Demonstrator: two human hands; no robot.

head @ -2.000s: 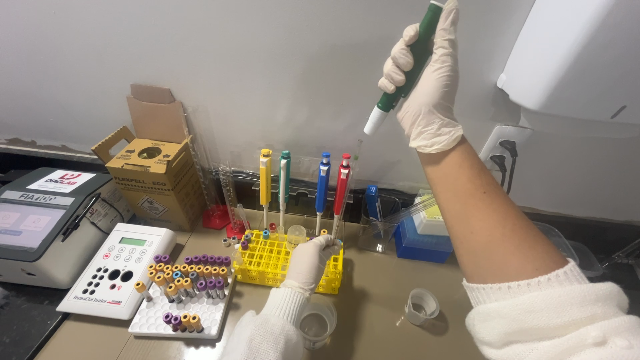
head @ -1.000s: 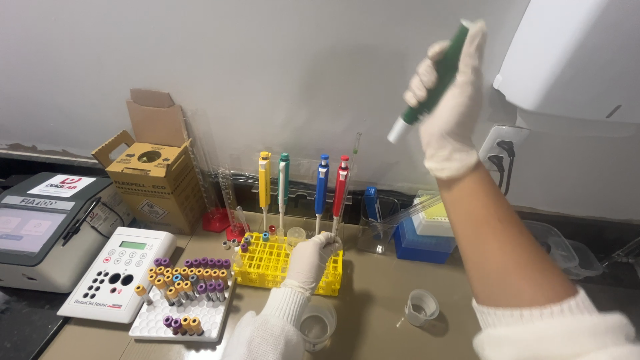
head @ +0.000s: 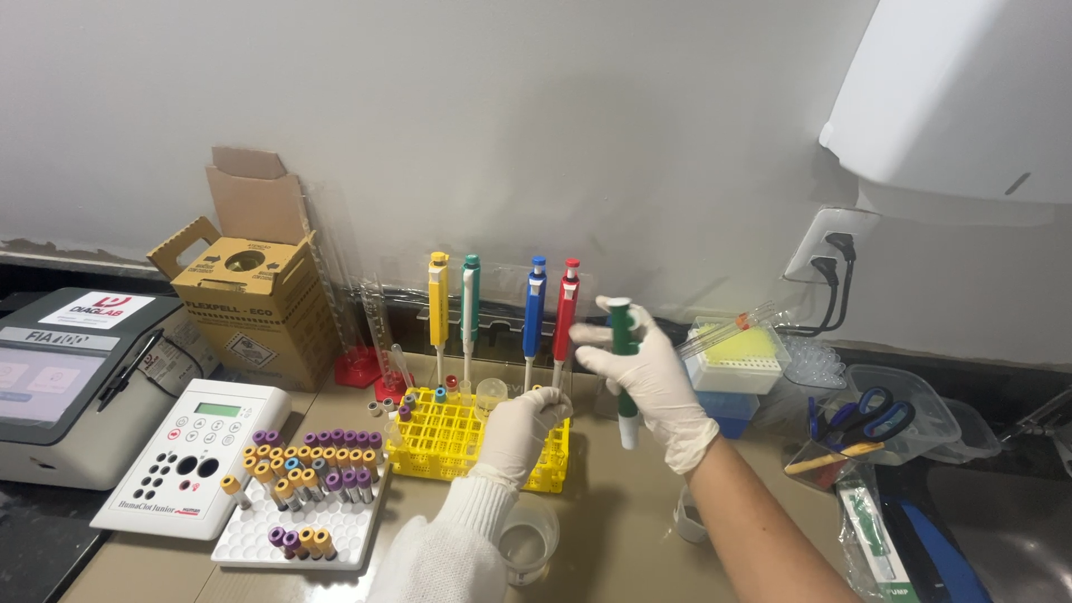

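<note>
My gloved right hand (head: 649, 377) is around a green pipette pump (head: 624, 360) with a white tip pointing down, held upright above the bench, right of the red pipette (head: 565, 318). My gloved left hand (head: 519, 431) is over the right part of a yellow test tube rack (head: 435, 440), its fingertips pinched together near the red pipette's lower end; what they pinch cannot be made out. Yellow, green and blue (head: 533, 318) pipettes stand behind the rack. A plastic cup (head: 528, 544) is below my left hand, and a smaller cup (head: 688, 515) stands partly behind my right forearm.
Capped blood tubes (head: 335, 456) stand in a white rack (head: 360, 536) at the left, beside a coagulation analyser (head: 188, 461). Behind are a cardboard sharps box (head: 260, 310) and red-based cylinders (head: 358, 366). Tip boxes (head: 737, 368), glass pipettes (head: 729, 331) and scissors (head: 871, 414) lie right.
My right hand has come down from high by the wall with the green pump, which now stands upright. My left hand stays at the yellow rack. The view has shifted somewhat.
</note>
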